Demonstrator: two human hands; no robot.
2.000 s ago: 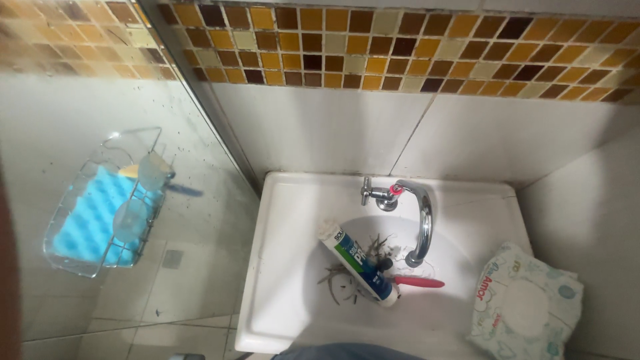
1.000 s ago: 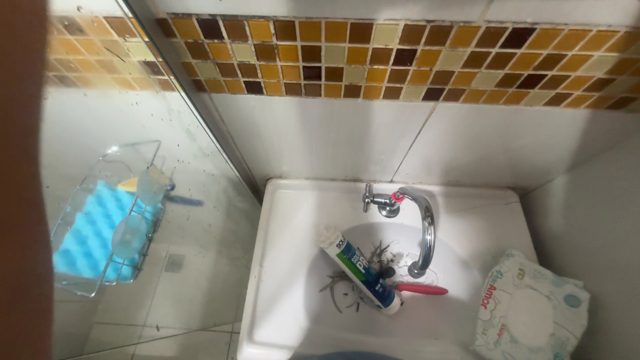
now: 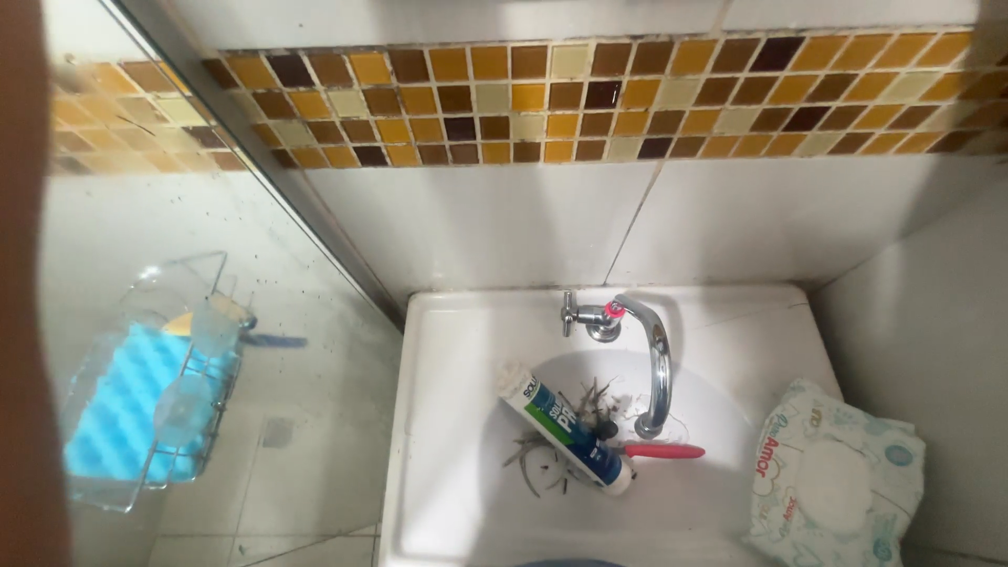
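Observation:
Neither of my hands shows; a blurred brown shape [image 3: 27, 315], perhaps a raised arm, runs down the left edge. In the white washbasin [image 3: 441, 504] a white, green and blue tube [image 3: 563, 429] lies slantwise. Its upper end bears whitish residue. A red-handled tool [image 3: 665, 451] sticks out to the right from beneath the tube; its other end is hidden. Dark scraps [image 3: 598, 402] lie in the bowl around the tube, near the drain. The chrome faucet [image 3: 660, 354] curves over the bowl, with its cross handle [image 3: 567, 313] at the left.
A pack of wipes [image 3: 835, 480] rests on the basin's right side. Left of the basin stands a glass panel [image 3: 315, 260], with a wire rack [image 3: 213, 433] holding a blue sponge [image 3: 142, 409] beside it. Mosaic tiles [image 3: 528, 98] band the wall behind. Something blue [image 3: 571, 563] shows at the bottom edge.
The brown shape at the left edge covers more of the view than two seconds ago. The things in the basin have not plainly moved.

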